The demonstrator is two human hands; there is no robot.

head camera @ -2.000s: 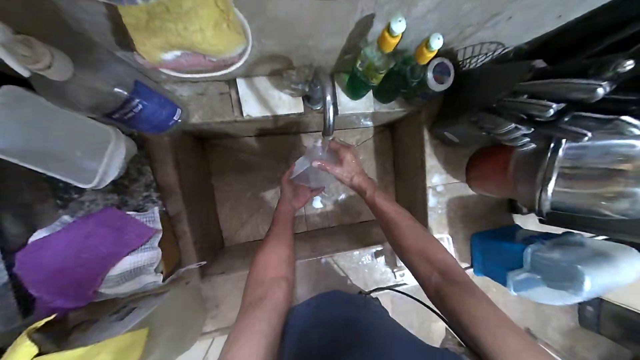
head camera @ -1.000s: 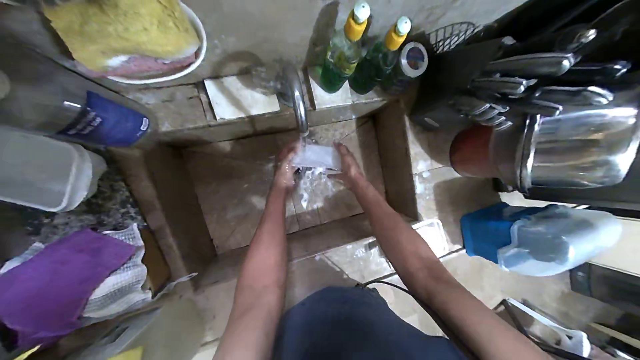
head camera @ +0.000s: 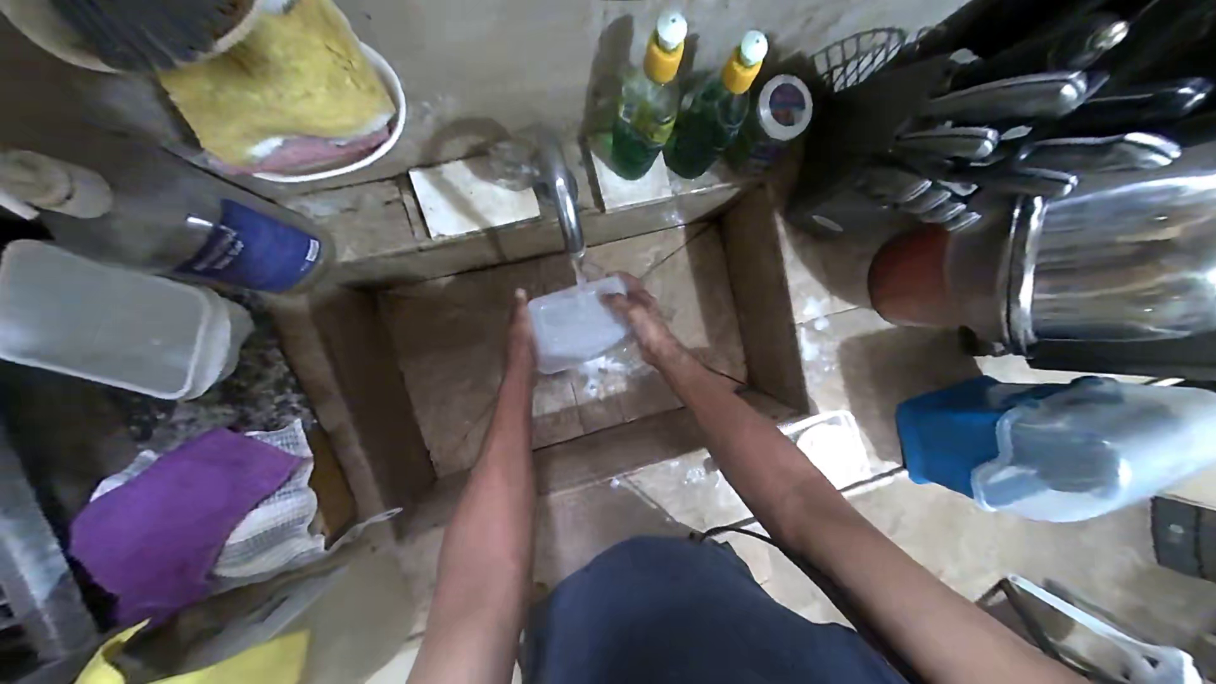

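A translucent white plastic container point(head camera: 578, 325) is held between my two hands over the tiled sink basin point(head camera: 456, 351). My left hand point(head camera: 522, 332) presses against its left side. On its right, my right hand point(head camera: 638, 312) grips the rim, with fingers over the top edge. Just above the container ends the curved metal faucet point(head camera: 566, 209), and water runs from it onto the container. Whitish suds lie on the basin floor below it.
Green bottles point(head camera: 638, 123) with yellow necks stand behind the sink. At right are a knife block point(head camera: 855, 171), a steel pot point(head camera: 1121, 266) and a blue container point(head camera: 945, 427). A clear plastic tub point(head camera: 104, 318) and a purple cloth point(head camera: 180, 513) lie left.
The container has turned in my hands: one second ago it was tilted edge-on with water splashing below, and now its broad face shows. Both hands still hold it under the faucet.
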